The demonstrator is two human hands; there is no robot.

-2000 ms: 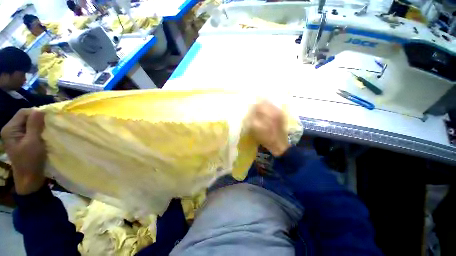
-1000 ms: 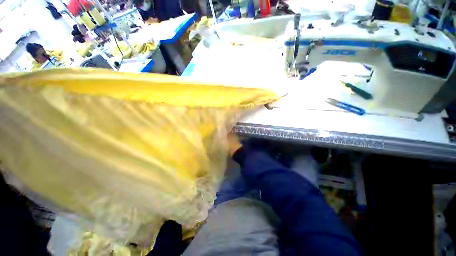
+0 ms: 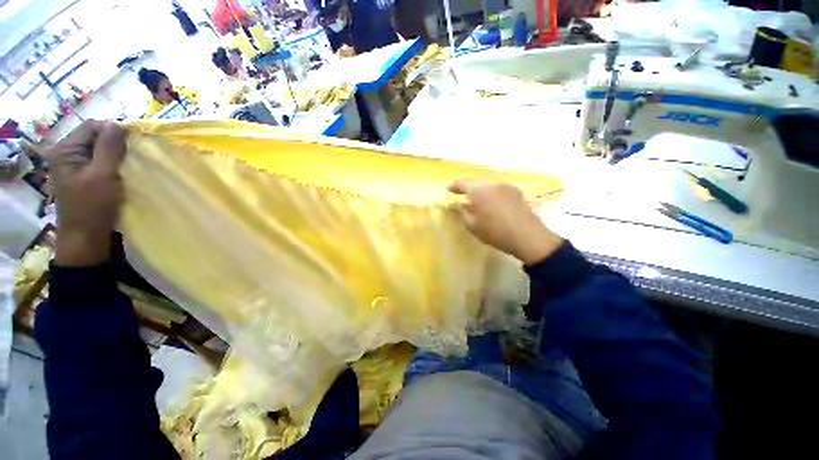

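Note:
A yellow garment piece [image 3: 332,243] is stretched in the air between my two hands, above my lap. A puckered seam line runs along its upper part, and its pale lower edge hangs ruffled. My left hand [image 3: 88,180] is closed on the piece's upper left corner. My right hand [image 3: 505,216] pinches the seam at the right, near the table's front edge. The cloth's right tip lies over the bright table. The fingers behind the cloth are hidden.
A white JACK sewing machine [image 3: 700,108] stands at the right on the white table. Blue snips [image 3: 696,222] and a dark green-handled tool [image 3: 720,192] lie under its arm. A marked scale [image 3: 664,277] runs along the table edge. Yellow pieces [image 3: 242,431] are heaped low left. People sit behind at left.
My left hand has come back into view, holding the left corner. My right hand has moved from below the cloth up onto the seam. The view has shifted left.

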